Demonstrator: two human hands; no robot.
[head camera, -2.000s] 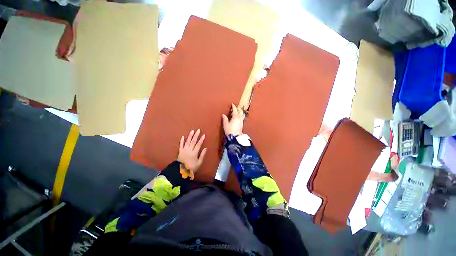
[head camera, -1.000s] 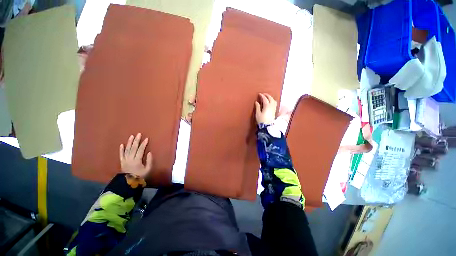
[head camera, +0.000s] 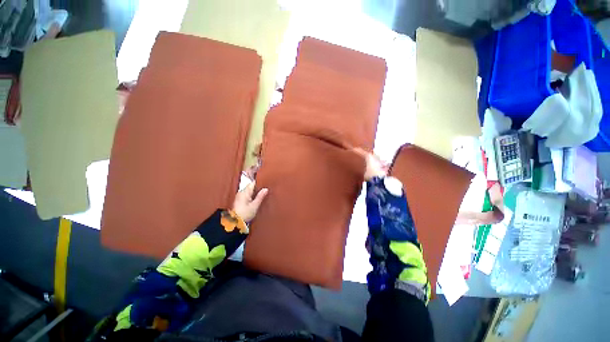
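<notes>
Reddish-brown panels lie in a pile (head camera: 301, 207) in front of me. The top panel is buckled, with a raised fold across its upper part. My right hand (head camera: 372, 164) holds its right edge at the end of the fold. My left hand (head camera: 249, 202) is at the pile's left edge, thumb on top, fingers partly hidden at the edge. A second pile of brown panels (head camera: 180, 147) lies to the left. Smaller brown panels (head camera: 431, 194) lie to the right, partly behind my right sleeve.
Tan boards lie at left (head camera: 67, 127), behind and at right (head camera: 447, 93). A calculator (head camera: 513, 158), a clear plastic bag (head camera: 530, 244) and a blue bin (head camera: 522, 67) with pale pieces are on the right. White paper (head camera: 400, 80) shows between piles.
My left hand has moved right from the left pile to the middle pile's left edge. My right hand has taken the top panel's right edge, and the panel has buckled.
</notes>
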